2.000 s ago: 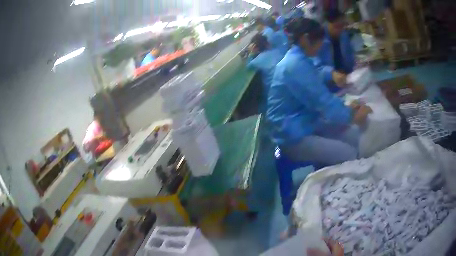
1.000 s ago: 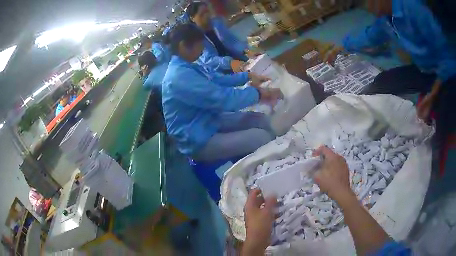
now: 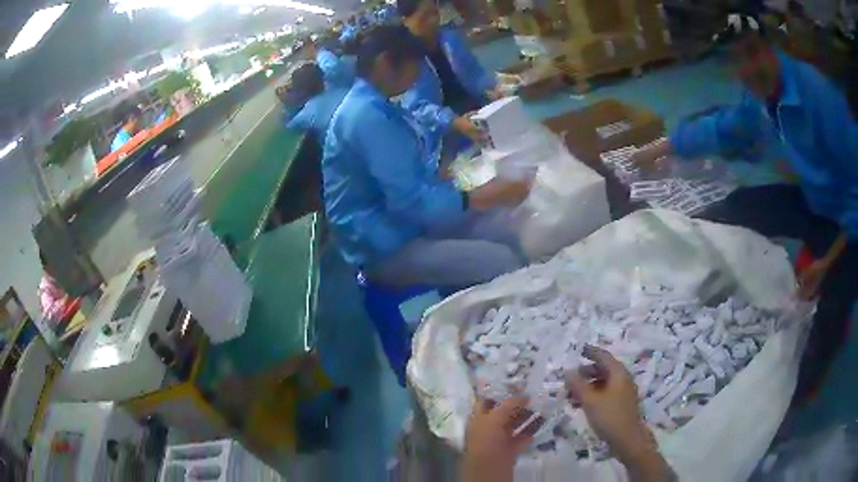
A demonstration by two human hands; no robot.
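The open woven bulk sack point(image 3: 440, 400) lies in front of me, filled with small white waste slugs point(image 3: 701, 362). My left hand point(image 3: 500, 435) is low over the slugs, fingers bent. My right hand point(image 3: 607, 400) is a little higher and to its right, fingers curled, palm turned inward. Blurred white shapes lie between the hands. I cannot tell whether they are a held insert or loose slugs behind.
A coworker in blue point(image 3: 395, 179) sits on a blue stool point(image 3: 381, 315) beyond the sack. Another coworker point(image 3: 800, 141) is at right by white die-cut pieces point(image 3: 677, 188). Stacked inserts point(image 3: 212, 282) stand beside the green bench point(image 3: 282, 282) and white machines point(image 3: 122, 320). More inserts point(image 3: 202, 466) are at bottom left.
The white blank seen between my hands a second ago is no longer clearly visible. My hands are lower in the picture. The seated coworker's hands have moved apart from the white bundle's top.
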